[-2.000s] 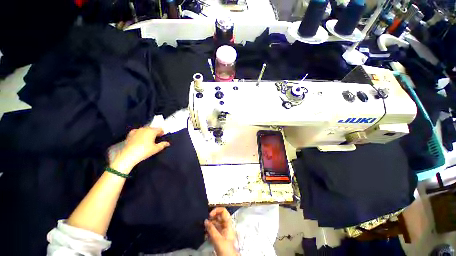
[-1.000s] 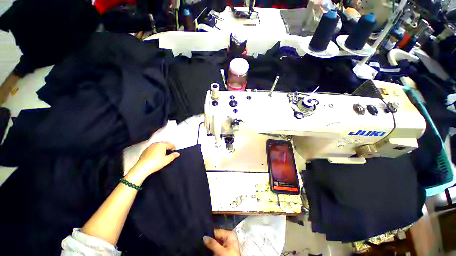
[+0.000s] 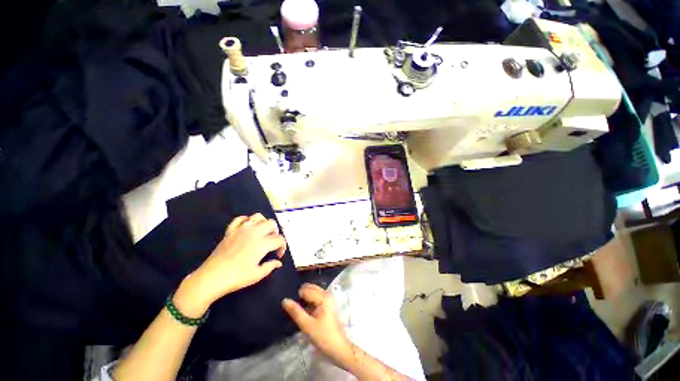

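Note:
A dark garment piece [image 3: 224,205] lies left of and below the needle area of the white JUKI sewing machine [image 3: 373,89], its right edge running down past the machine bed [image 3: 328,231]. My left hand [image 3: 250,251] lies on this cloth with bent fingers, thumb and index finger apart. My right hand [image 3: 317,316] is at the cloth's lower right edge, below the bed's front edge, thumb and index finger at the cloth. Whether it pinches the edge is unclear. The presser foot [image 3: 292,158] shows small and blurred, with no cloth visibly under it.
A lit smartphone [image 3: 391,186] lies on the bed. Stacked dark panels [image 3: 518,216] are under the machine's right end. A rumpled dark heap [image 3: 97,111] fills the left. A whitish sheet [image 3: 373,312] hangs at the lap. A teal basket [image 3: 643,160] stands at right.
The view has tilted down. The garment piece's top edge now lies lower relative to the needle. My left hand has moved towards the right edge of the cloth, closer to my right hand.

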